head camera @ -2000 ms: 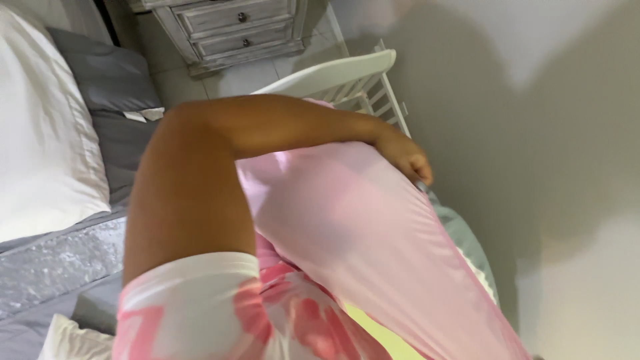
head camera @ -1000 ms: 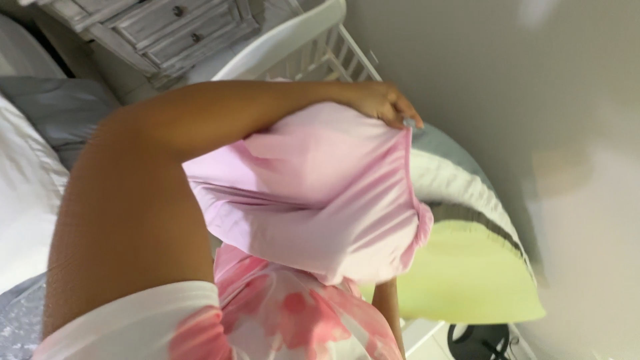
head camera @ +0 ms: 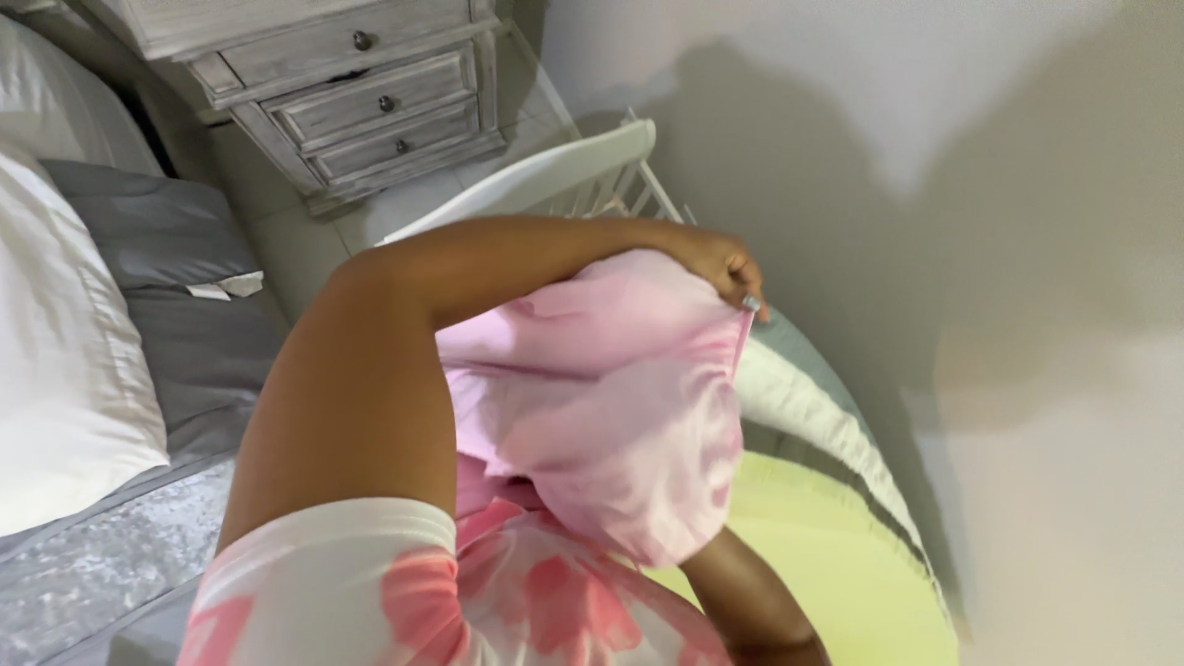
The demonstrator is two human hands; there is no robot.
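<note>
A pale pink cloth [head camera: 638, 398] with a seamed edge hangs in folds before my chest. My left hand [head camera: 731, 273] grips its upper right corner between bent fingers, with the left forearm lying across the top of the cloth. From the lower right my right forearm rises behind or into the cloth, whose folds hide my right hand. Below the cloth is my white and coral patterned garment [head camera: 573, 592].
A white slatted crib [head camera: 555, 171] stands ahead, near a grey wooden chest of drawers [head camera: 370, 102]. Rounded lime, white and grey bedding or padding [head camera: 832, 555] lies by the wall at right. A bed with grey bedding and a white pillow [head camera: 65, 370] is at left.
Two seconds ago the pink cloth stretched long towards the lower right; now it is gathered and shorter. My right forearm has come into view below it. My left hand has kept hold of the cloth.
</note>
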